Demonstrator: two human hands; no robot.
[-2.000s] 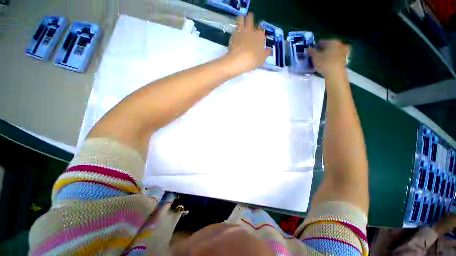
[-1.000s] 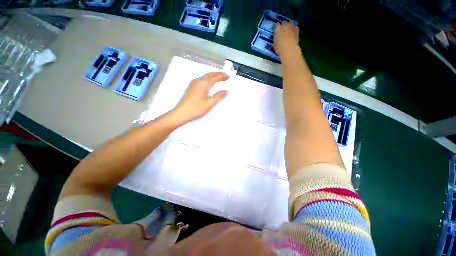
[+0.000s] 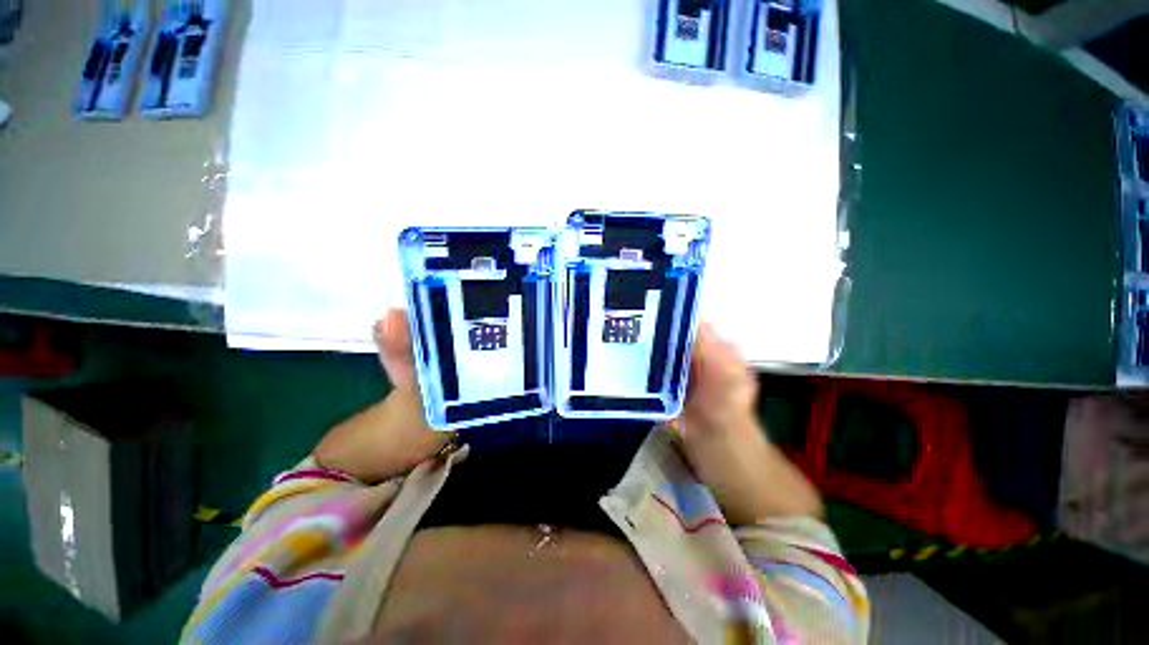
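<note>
My left hand (image 3: 398, 353) holds a light-blue phone housing (image 3: 489, 359) by its left side. My right hand (image 3: 721, 378) holds a second housing (image 3: 621, 359) by its right side. The two housings are side by side with their inner long edges touching, in front of my body at the near edge of the white sheet (image 3: 441, 151). Their open insides face me and show black strips, a pale panel and a small dark grid mark. My fingers behind the housings are hidden. Two more housings (image 3: 689, 38) lie at the sheet's far right corner.
Two loose housings (image 3: 180, 61) lie on the beige board (image 3: 88, 202) at the left. Clear film shows at the sheet's edges. The green bench (image 3: 983, 202) is at the right, with more housings (image 3: 1134, 252) at the picture's rim. Below are a red stool (image 3: 932, 466) and a brown carton (image 3: 88, 491).
My right hand has come back from the green surface beyond the rail, where it was on a pair of housings. Both hands now hold one housing each close to my body. The view has shifted.
</note>
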